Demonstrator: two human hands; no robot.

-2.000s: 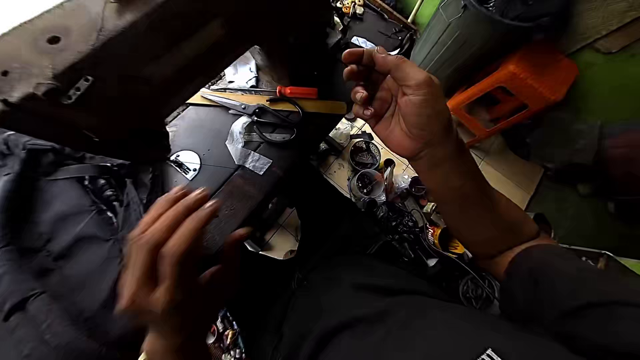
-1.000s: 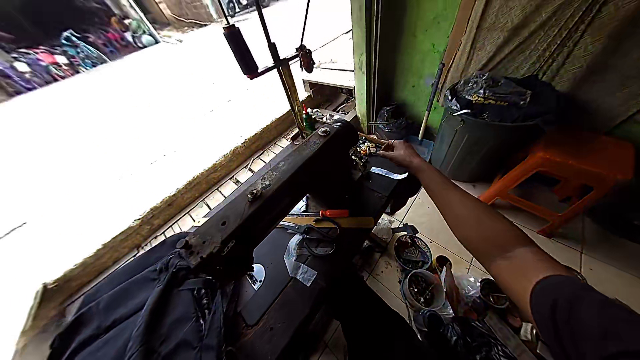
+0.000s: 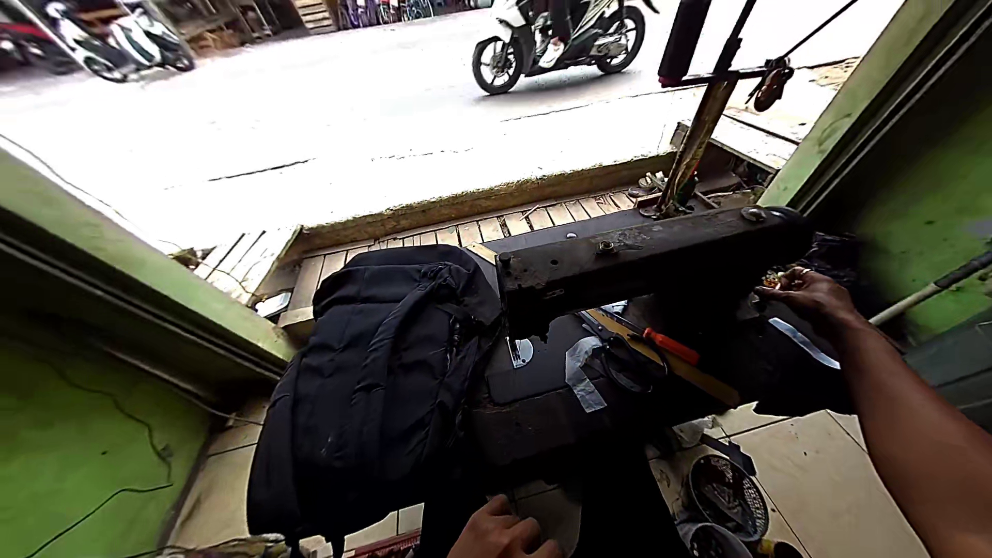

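A dark sewing machine (image 3: 651, 256) stands on a black machine table. My right hand (image 3: 810, 294) is at the machine's right end, fingertips bent together by small pale and orange items; whether it grips one is unclear. My left hand (image 3: 504, 535) is low at the bottom edge, fingers curled, partly cut off, its contents hidden. A black backpack (image 3: 380, 372) lies left of the needle area. Under the arm are a screwdriver with an orange handle (image 3: 670, 346), black-handled scissors (image 3: 624, 368), a wooden ruler (image 3: 697, 380) and a clear plastic piece (image 3: 581, 376).
A thread stand (image 3: 701, 139) rises behind the machine. Baskets (image 3: 725, 496) of small things stand on the tiled floor below right. Green walls flank the doorway, with a slatted wooden step (image 3: 496, 229) beyond. Outside, a person rides a motorcycle (image 3: 558, 46) on the road.
My right hand has gone from raised above the floor to the machine's right end. My left hand has left the front of the machine table for the bottom edge. The view has swung towards the road.
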